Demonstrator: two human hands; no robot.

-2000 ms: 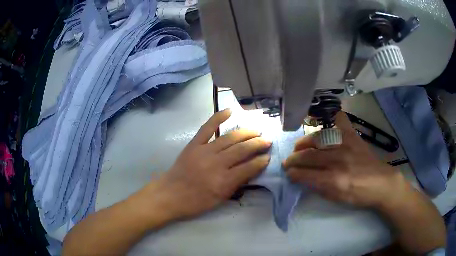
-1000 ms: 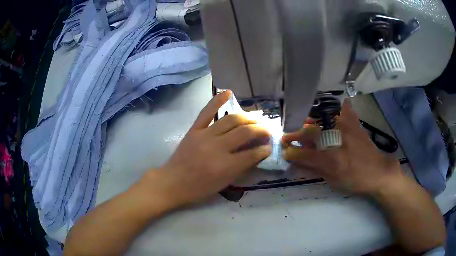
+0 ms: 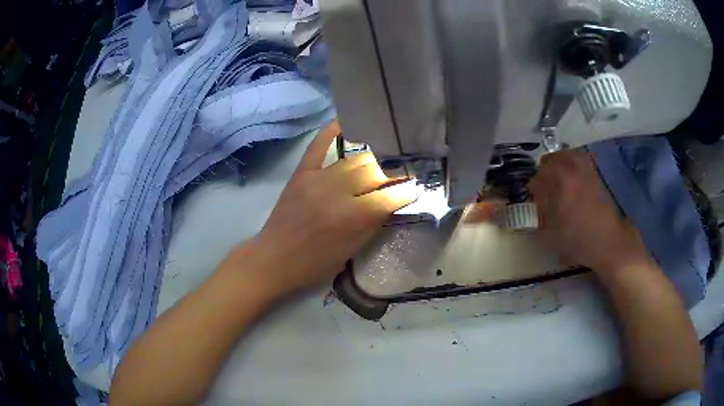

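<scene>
A light-blue fabric piece (image 3: 422,208) lies under the bright lamp at the needle; glare washes out most of it. My left hand (image 3: 337,202) lies flat with its fingers on the piece, left of the needle. My right hand (image 3: 568,206) is right of the needle, behind the lower white tension knob (image 3: 521,216). Its fingertips are partly hidden and blurred, so I cannot tell whether they hold anything. The off-white sewing machine head (image 3: 413,71) stands above both hands and hides the needle. The metal machine bed (image 3: 476,258) shows in front of the piece.
A long fanned stack of blue-grey strips (image 3: 131,190) lies on the white table (image 3: 230,214) at left, with more cut pieces behind it. A single blue strip (image 3: 659,206) lies at the far right. A second white knob (image 3: 603,97) sits higher on the machine.
The fabric has moved back under the machine, uncovering the metal bed in front. My left hand has moved back and left. My right hand has shifted right, covering where the black snips showed.
</scene>
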